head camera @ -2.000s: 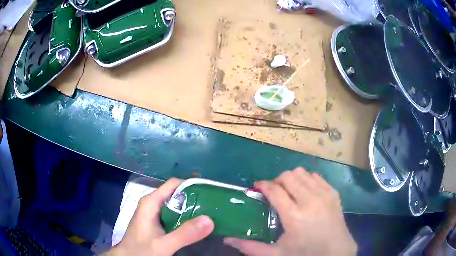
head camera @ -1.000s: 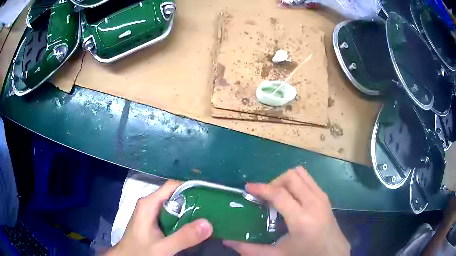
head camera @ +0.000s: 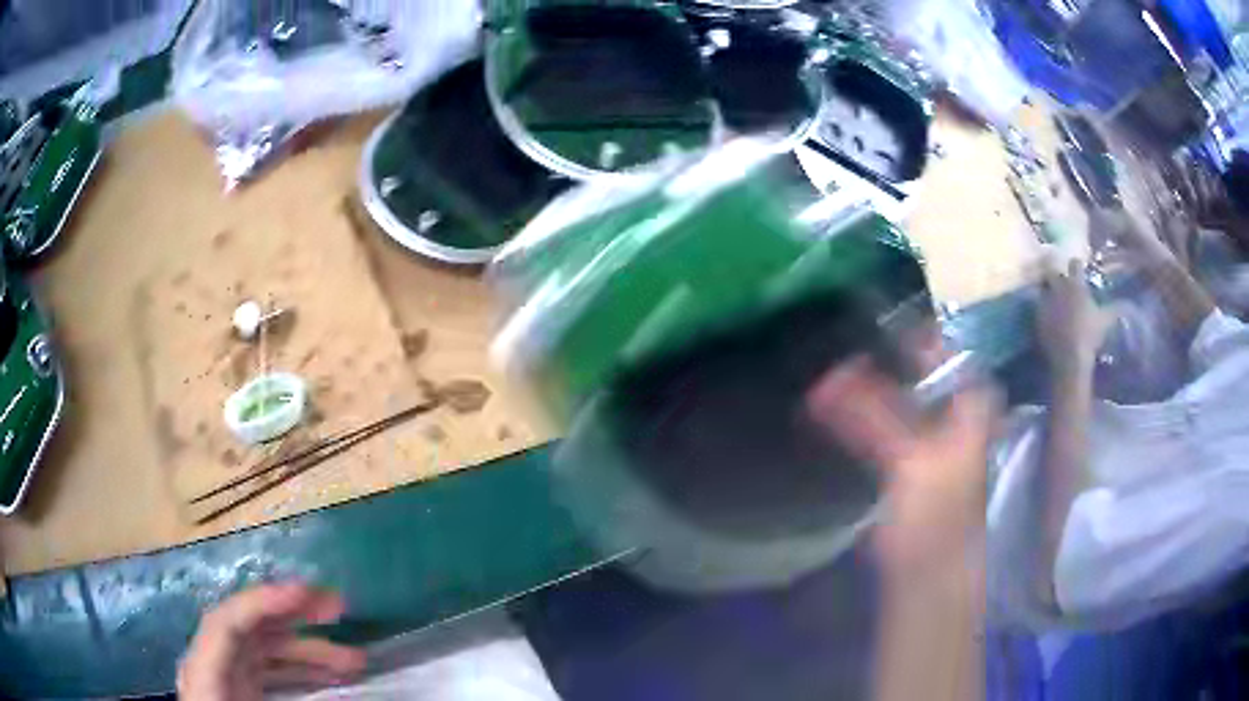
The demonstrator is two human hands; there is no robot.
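A green car-shaped shell [head camera: 644, 288] with a silver rim and dark recessed interior is strongly blurred right of the middle, above the bench edge. My right hand [head camera: 904, 431] is also blurred; its fingers overlap the shell's dark inside and grip it at its right side. The blur hides the exact finger contact. My left hand [head camera: 281, 641] is low at the left, fingers apart and empty, away from the shell. The white glue dish [head camera: 265, 407] sits on the stained cardboard pad [head camera: 192, 397], with a thin pale stick faintly visible above it.
A white lump [head camera: 248, 319] is beside the dish. Rimmed shells [head camera: 459, 171] are piled behind the held one; more green shells [head camera: 28, 397] stand at the left edge. A clear plastic bag [head camera: 295, 75] lies at the back. Another person's white sleeve [head camera: 1151, 479] is at the right.
The view has swung right. My left hand has let go and is apart from the shell. A shell is now at my right hand, higher and further right, its dark inside showing.
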